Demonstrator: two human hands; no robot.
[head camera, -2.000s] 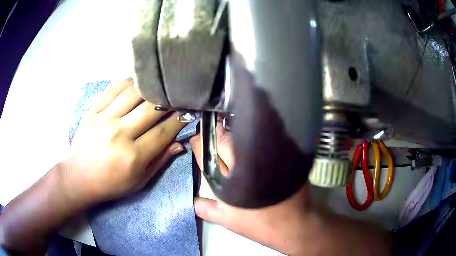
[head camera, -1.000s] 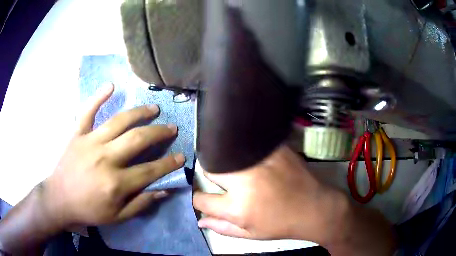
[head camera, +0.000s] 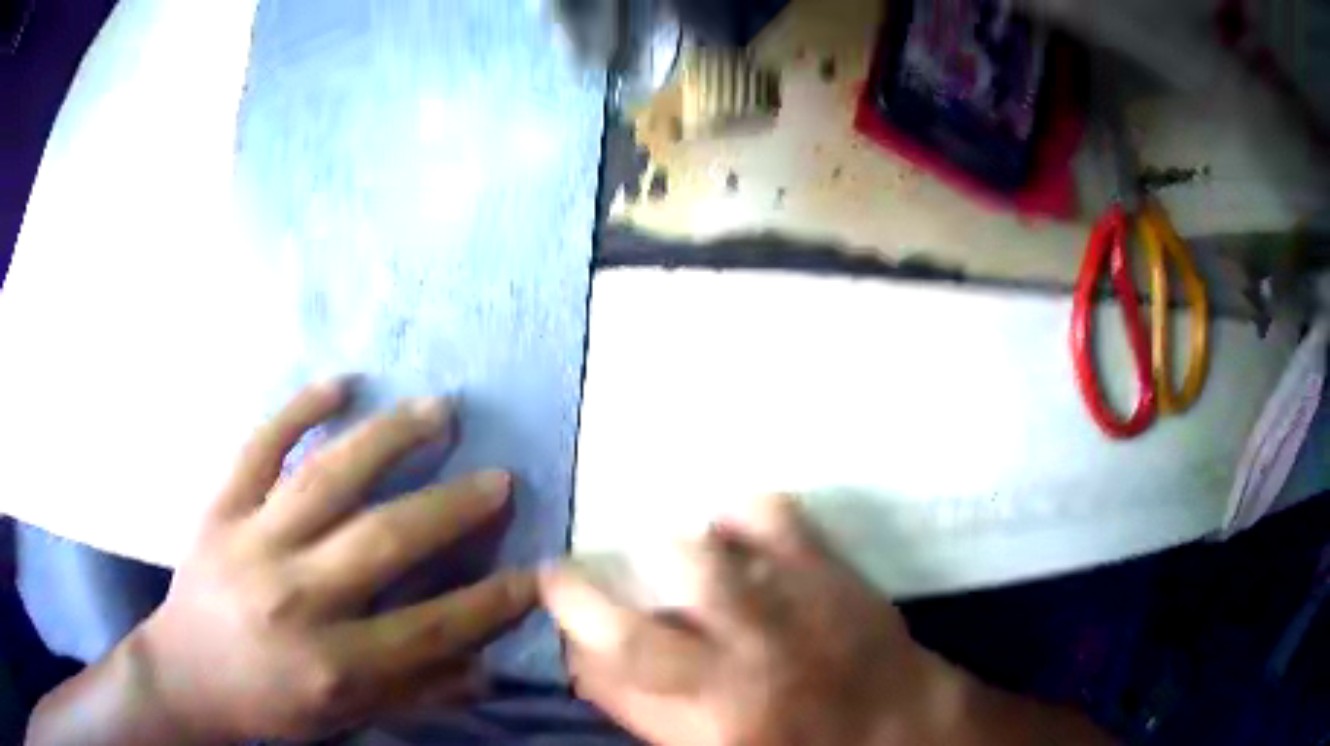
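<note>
A pale blue-grey fabric piece (head camera: 423, 248) lies lengthwise on the white table, its right edge straight with a thin dark line. My left hand (head camera: 343, 590) lies palm down on its lower part, fingers spread. My right hand (head camera: 759, 641) is at the lower right edge, somewhat blurred, with curled fingers; its fingertips close on the edge beside my left fingertips. The part of the fabric under my hands is hidden. Only a blurred metal part of the machine (head camera: 613, 29) and a ribbed knob (head camera: 722, 88) show at the top.
The machine bed (head camera: 802, 190) has chipped cream paint and a dark front edge. A dark rectangle on a red pad (head camera: 970, 95) lies on it. Scissors with red and orange-yellow loops (head camera: 1116, 328) lie right. Pale cloth strips (head camera: 1284, 430) hang at the far right.
The view has shifted so the machine head has mostly left the picture. The fabric extends further up beside the bed. Both my hands are lower, near the table's front edge, and the right has curled in.
</note>
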